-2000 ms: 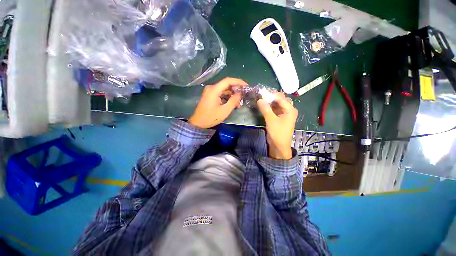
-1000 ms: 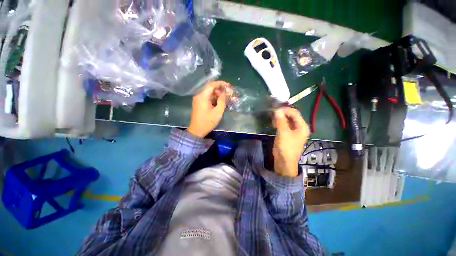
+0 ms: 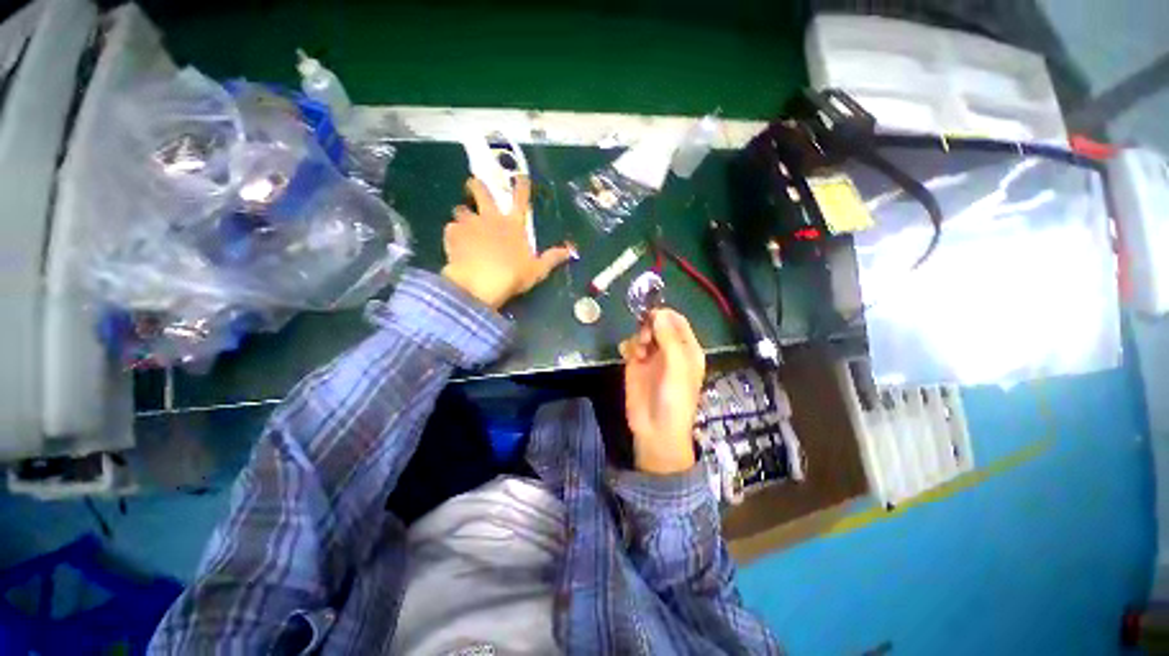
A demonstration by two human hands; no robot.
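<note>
The white housing (image 3: 503,172) lies on the green mat, its handle partly hidden by my left hand (image 3: 497,244). My left hand reaches over it with the fingers spread and the thumb apart; firm contact is unclear. My right hand (image 3: 664,365) is near the mat's front edge and pinches a small shiny piece (image 3: 646,295), too blurred to identify, perhaps a part in clear plastic. A round silvery disc (image 3: 587,310) lies on the mat beside a pale narrow strip (image 3: 618,270).
Red-handled pliers (image 3: 703,283) and a thick black tool (image 3: 746,292) lie right. A small clear bag (image 3: 605,196) lies behind. A large bag heap (image 3: 263,224), dropper bottle (image 3: 321,85) and foam trays (image 3: 87,231) stand left. A black station (image 3: 785,173) stands right; a carton (image 3: 820,442) sits below.
The view has turned to the right. My left hand has left the crinkled plastic and reached forward to the housing. My right hand now holds a shiny piece. The round disc now shows on the mat.
</note>
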